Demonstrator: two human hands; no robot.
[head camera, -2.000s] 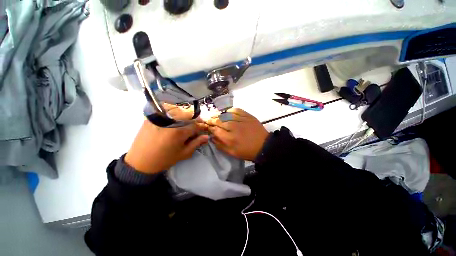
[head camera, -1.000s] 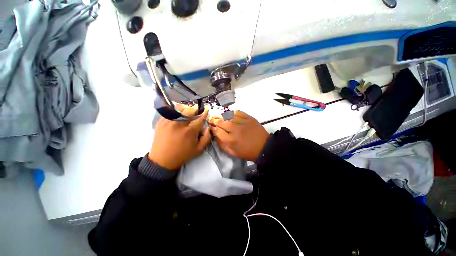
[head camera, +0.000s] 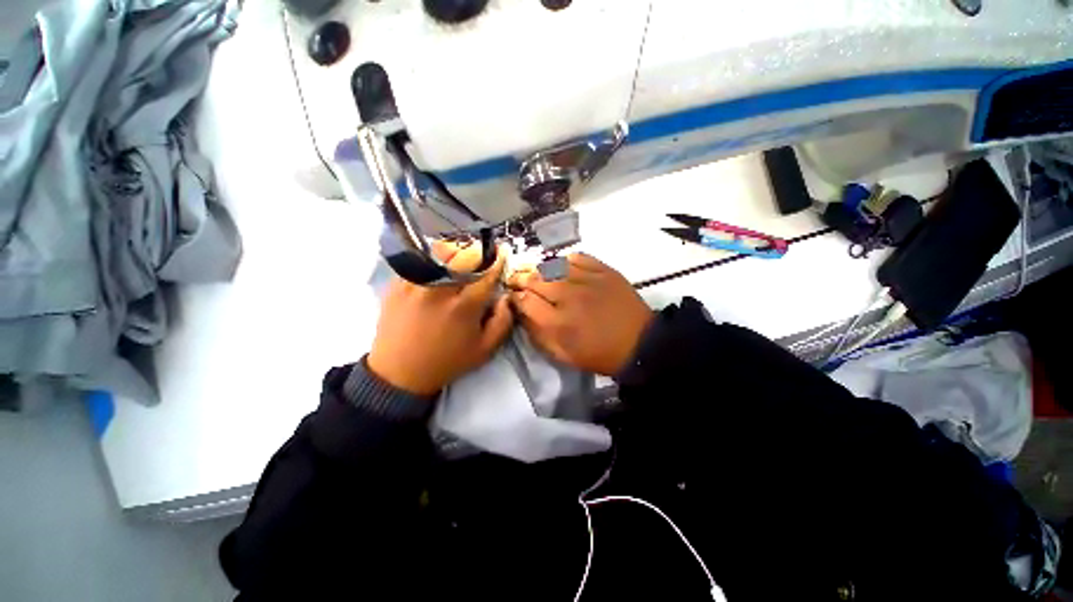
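A light-grey garment piece (head camera: 518, 406) hangs from under my fingers over the table's front edge. My left hand (head camera: 438, 323) presses on its upper end, left of the needle area, with its fingertips partly behind the dark curved guard (head camera: 414, 223). My right hand (head camera: 588, 312) grips the cloth just right of it, fingers bent, close below the presser foot area (head camera: 551, 247). The thumbs and fingers of both hands nearly meet. The needle and the cloth edge under the fingertips are hidden or too bright to tell.
The white sewing machine head (head camera: 753, 59) spans the top. A grey cloth heap (head camera: 106, 188) lies at left. Snips (head camera: 727, 235), a small black block (head camera: 786, 180), keys (head camera: 871, 218) and a black phone or power bank (head camera: 951, 247) lie at right. Pale cloth (head camera: 959, 382) is low at right.
The whole view has shifted slightly, so the machine and hands appear further right. My left hand has moved closer to my right hand since the oldest frame. Both hands stay on the cloth.
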